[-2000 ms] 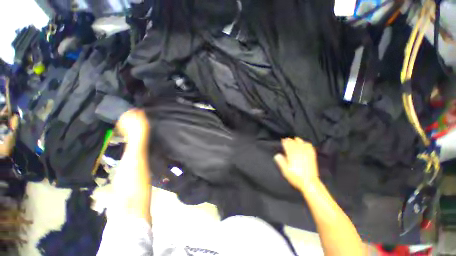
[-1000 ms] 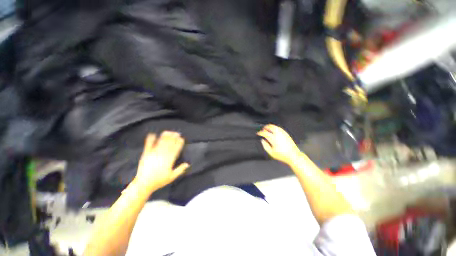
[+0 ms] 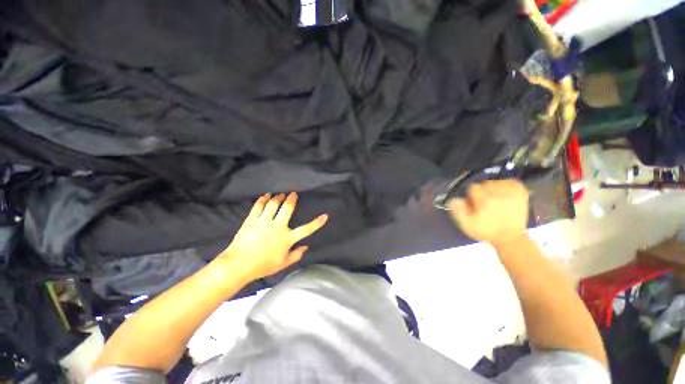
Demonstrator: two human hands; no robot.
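Note:
The dark garment (image 3: 323, 214) lies across the table in front of me, with a fold line running between my hands. My left hand (image 3: 269, 238) lies on the cloth, palm down, fingers spread, holding nothing. My right hand (image 3: 492, 211) is closed at the steam iron (image 3: 472, 177), right of centre. The iron's shiny pointed front faces left, low over or on the cloth; I cannot tell if it touches. The hand hides most of its handle.
A heaped dark garment pile (image 3: 248, 82) lies behind the work. The tan steam hose (image 3: 562, 112), tied with dark wrap, hangs at the right behind the iron. A red stool (image 3: 620, 283) stands on the pale floor at lower right. A shiny strip (image 3: 309, 13) lies at the top.
My right hand has moved right from the cloth and closed on the iron. My left hand has stayed spread on the cloth. The view has shifted towards the table's right end.

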